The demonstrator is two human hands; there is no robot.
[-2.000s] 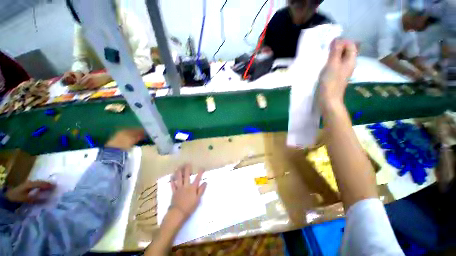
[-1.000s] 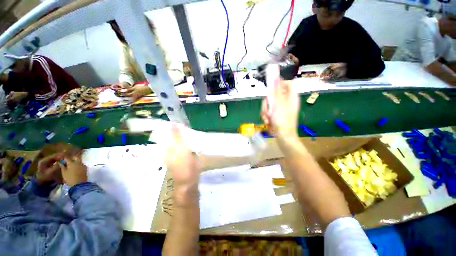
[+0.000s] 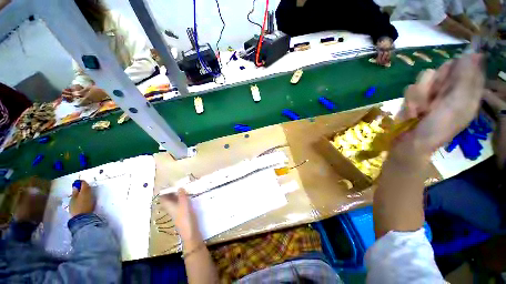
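Observation:
White sheets [image 3: 238,205] lie on the cardboard-covered bench, with a long narrow white strip [image 3: 238,171] along their far edge. My left hand [image 3: 182,213] is blurred at the left end of the strip and sheets, fingers apart; finger contact is unclear. An amber tab [image 3: 283,171] with a thin lead lies at the sheets' right edge. My right hand [image 3: 441,105] is raised at the right, blurred. A blurred amber-yellow piece [image 3: 391,137] shows beside it, in front of the carton; the grip is unclear.
An open carton [image 3: 348,166] of yellow pieces [image 3: 355,138] stands right of the sheets. A blue pile of cells [image 3: 470,138] is farther right. The green conveyor [image 3: 222,116] carries cells and tan packs. A metal post [image 3: 130,105] stands left. A neighbour's hand [image 3: 82,198] holds a cell.
The white strip that was in the air between my hands now lies on the sheets. My right hand has moved far right, past the carton. My left hand has come down to the sheets' left edge.

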